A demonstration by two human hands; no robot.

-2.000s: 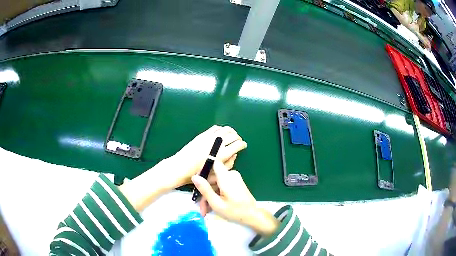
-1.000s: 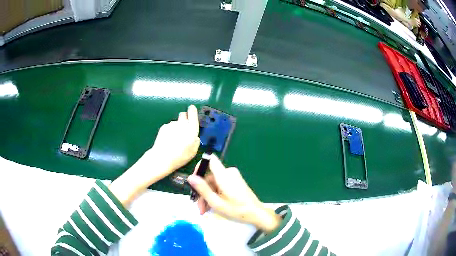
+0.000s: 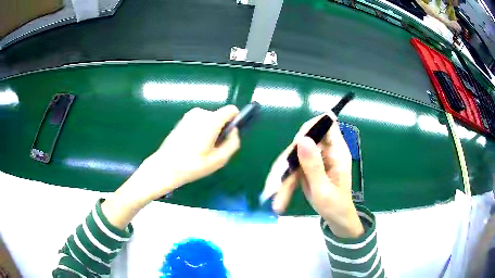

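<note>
My left hand (image 3: 198,141) holds a phone mid-frame (image 3: 247,117), tilted nearly edge-on; its dark panel end shows past my fingers, and most of it is hidden. My right hand (image 3: 325,174) holds the black tweezers (image 3: 319,129), back end up and tips pointing down-left. A blurred piece of blue film (image 3: 247,210) shows at the tips, over the white work edge. The crumpled blue film pile (image 3: 195,259) lies on the white surface between my forearms.
A mid-frame with a dark patch (image 3: 53,127) lies far left on the green belt (image 3: 119,125). Another with blue film (image 3: 350,142) lies partly behind my right hand. A grey post (image 3: 263,32) stands behind. A red tray (image 3: 442,81) and part of a person are at upper right.
My left hand has lifted the middle frame and tilted it. My right hand has moved right, with blurred blue film now at the tweezer tips. The belt's other frames have shifted left.
</note>
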